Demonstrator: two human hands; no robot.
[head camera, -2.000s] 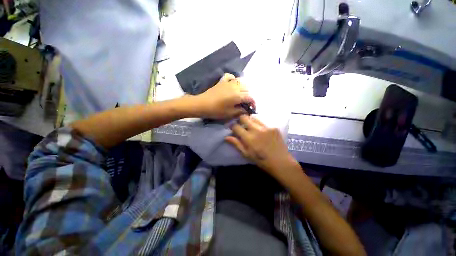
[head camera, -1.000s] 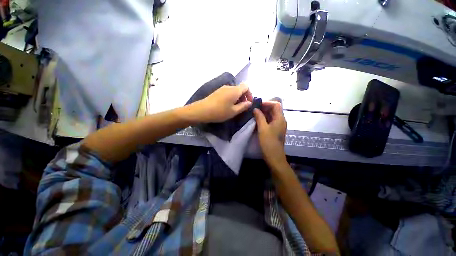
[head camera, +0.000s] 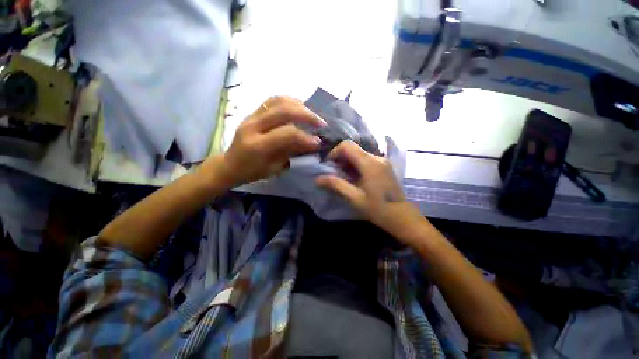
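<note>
My left hand (head camera: 270, 140) and my right hand (head camera: 368, 179) are bare and meet over the front edge of the table. Between their fingertips they pinch a bunched dark grey fabric piece (head camera: 343, 118). A light grey fabric panel (head camera: 326, 196) lies under it, and part of it hangs at the table's front edge. The fingers hide the exact spot where the two fabrics are held. The fabric is left of the needle area, apart from the presser foot (head camera: 434, 105).
The white sewing machine (head camera: 518, 49) with a blue stripe stands at upper right. A black smartphone (head camera: 536, 165) stands right of my hands, beside a thin black strap (head camera: 583, 182). Light grey cut pieces (head camera: 157, 63) are heaped at left. A measuring scale (head camera: 455, 196) runs along the front edge.
The dark grey fabric is more bunched up and lies higher, between the fingers. My left hand has moved left and is turned more over the fabric. The light grey panel's hanging corner has changed shape.
</note>
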